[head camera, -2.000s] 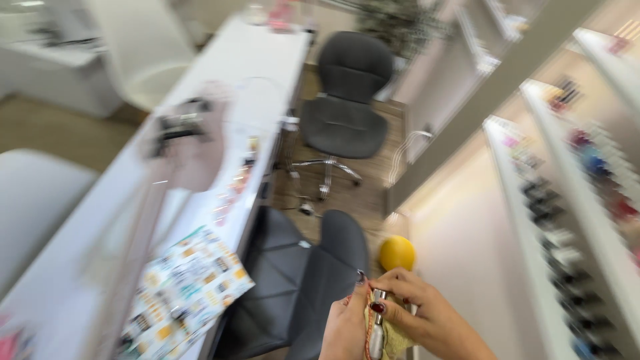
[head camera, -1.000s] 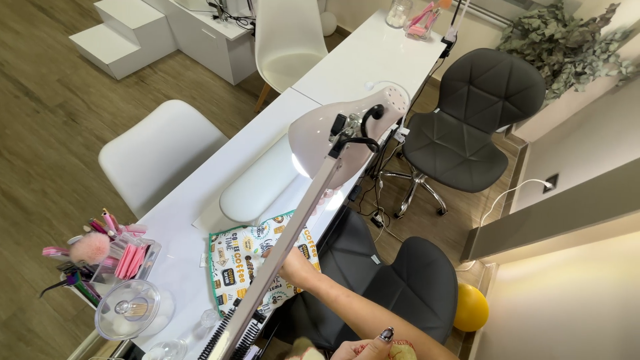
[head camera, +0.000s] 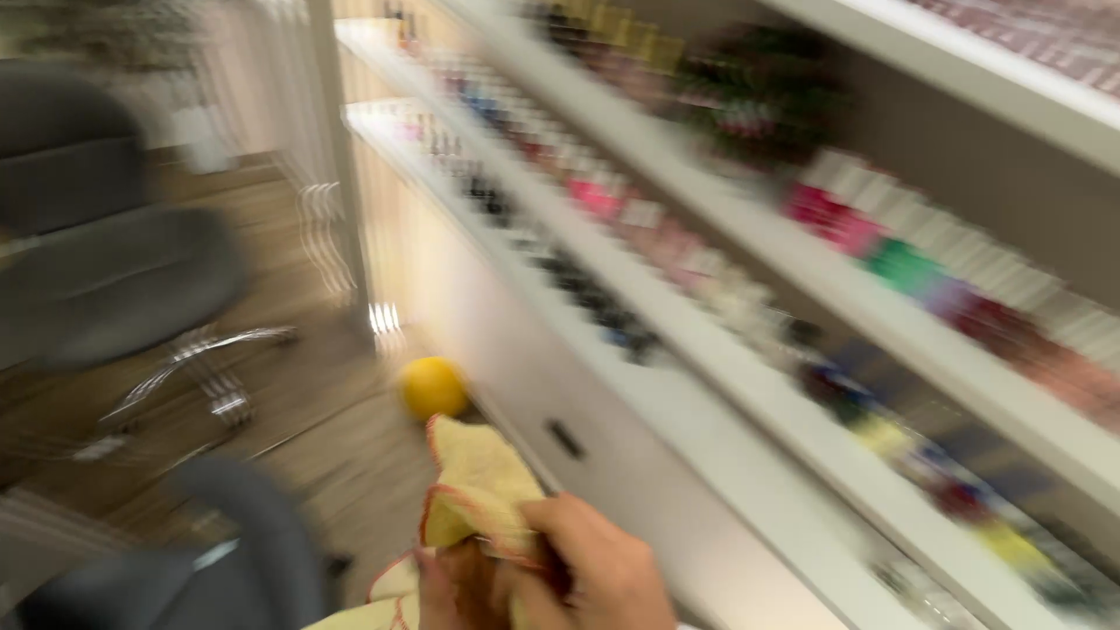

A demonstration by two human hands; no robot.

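Observation:
A pale yellow cloth with red stitched edges point(head camera: 481, 464) is bunched up between my two hands at the bottom centre. My right hand point(head camera: 595, 560) has its fingers closed on the cloth from the right. My left hand point(head camera: 446, 586) pinches it from below and the left, partly covered by the folds. Whether something is wrapped inside the cloth cannot be told, as the view is blurred.
White wall shelves point(head camera: 560, 306) with rows of small bottles run along the right. A yellow ball point(head camera: 433, 388) lies on the wooden floor by the wall. A dark swivel chair point(head camera: 114, 262) stands at left, another dark chair point(head camera: 254, 560) at lower left.
The view has swung right from the white table to the shelves. My left hand, reaching to the patterned cloth on the table a second ago, is now at the yellow cloth with my right.

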